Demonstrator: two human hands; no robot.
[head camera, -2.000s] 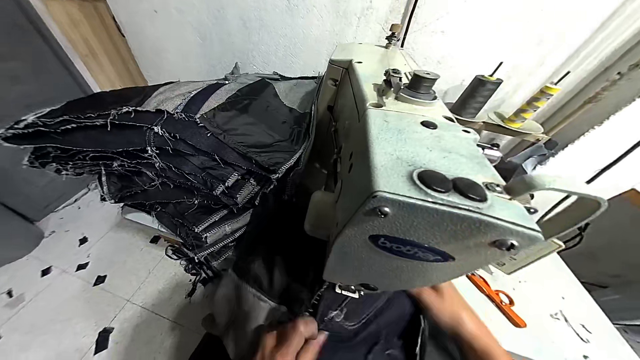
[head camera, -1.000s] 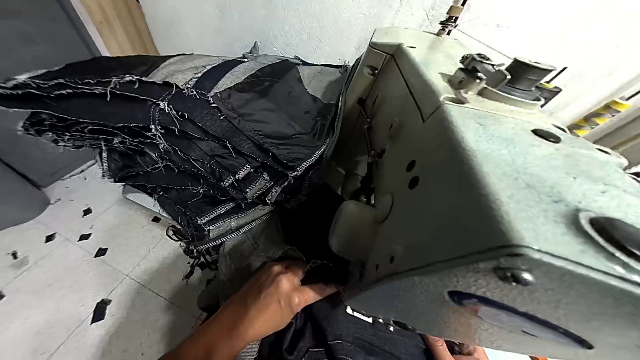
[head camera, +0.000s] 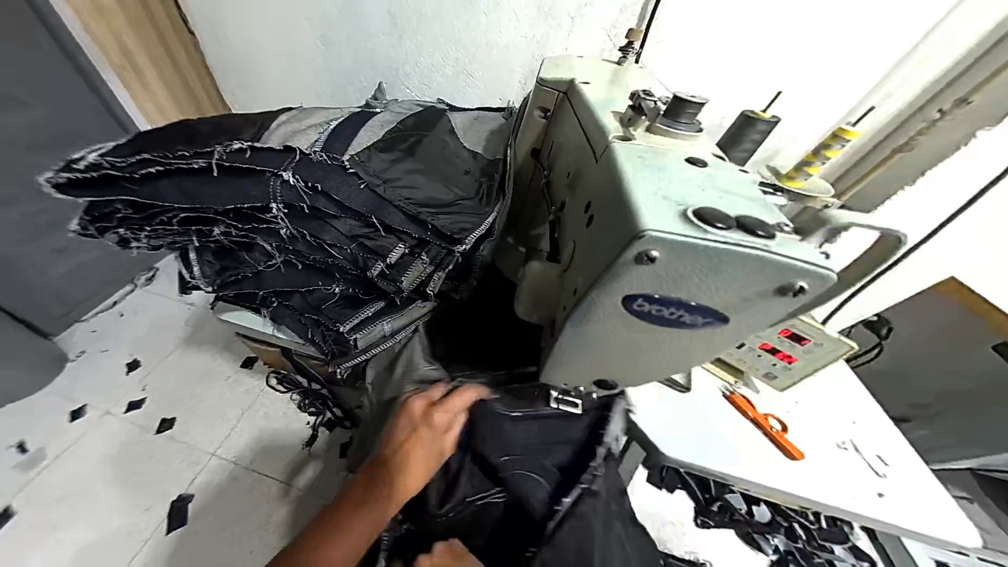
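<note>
A pale Brother industrial sewing machine (head camera: 677, 260) fills the centre right. Dark denim fabric (head camera: 535, 449) hangs below its head, with the metal presser foot (head camera: 565, 400) at the upper edge of the cloth. My left hand (head camera: 437, 417) is on the fabric just left of the foot, its fingers bent over the cloth; part of the grip is blurred. Low at the bottom edge, only part of my right hand (head camera: 447, 554) shows, against the lower fabric, its fingers mostly cut off. A thick stack of dark denim pieces (head camera: 315, 213) with frayed, overlocked edges lies left of the machine.
Orange thread snips (head camera: 762, 424) and thread scraps lie on the white table (head camera: 835, 480), near a control panel (head camera: 787, 352) with red displays. Thread cones (head camera: 748, 135) stand behind the machine. Cloth scraps hang beneath the table (head camera: 756, 512); dark scraps dot the tiled floor (head camera: 179, 512).
The right hand has moved from beside the machine head's underside to the bottom of the view. More of the dark fabric now shows below the foot. The view has drawn back from the machine since one second ago.
</note>
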